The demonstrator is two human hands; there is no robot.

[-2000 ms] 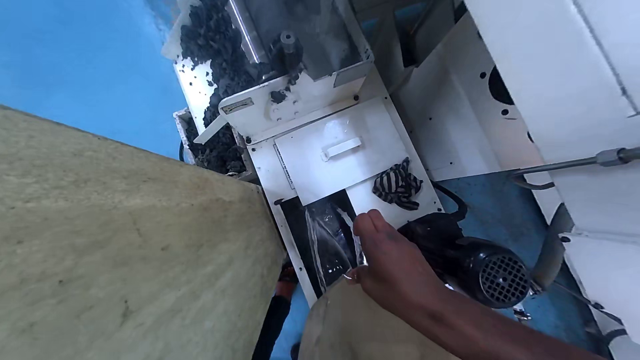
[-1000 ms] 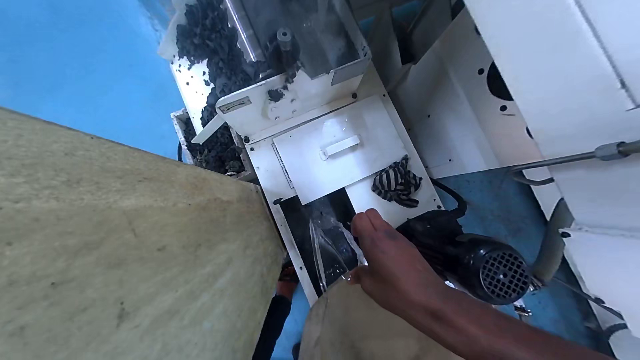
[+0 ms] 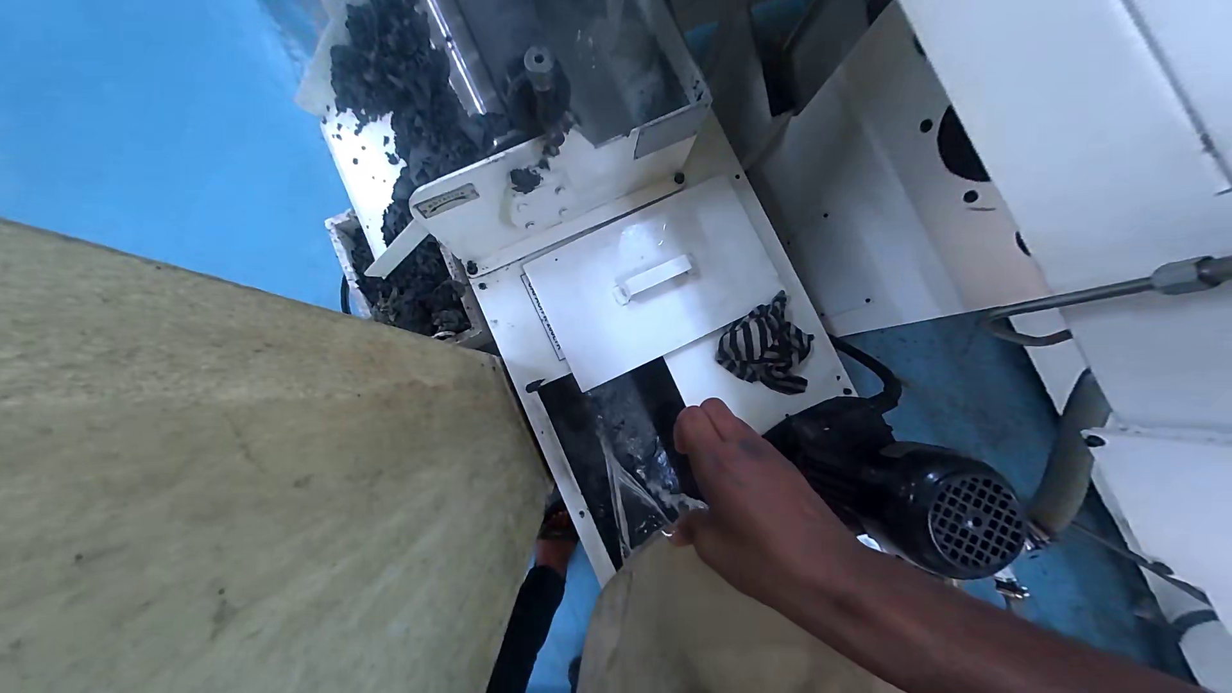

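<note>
My right hand [image 3: 741, 481] reaches in from the lower right, its fingers closed on the edge of a clear plastic bag [image 3: 640, 462]. The bag lies in a dark rectangular opening [image 3: 577, 452] in a white machine top. Above the opening is a white cover plate [image 3: 664, 279] with a white bar handle [image 3: 654, 279]. A crumpled black-and-white striped cloth [image 3: 765, 346] lies on the white surface, just above and right of my hand. My left hand is not in view.
Dark shavings [image 3: 414, 125] cover the machine's upper left and fill a box [image 3: 346, 260]. A black electric motor [image 3: 924, 510] sits right of my hand, near a metal rod [image 3: 1107, 294]. Beige fabric [image 3: 241, 462] spans the left. A foot [image 3: 556, 539] shows below.
The clear plastic in the opening has shifted and changed its folds. My right hand has stayed in about the same place, and the cover plate and striped cloth have not moved.
</note>
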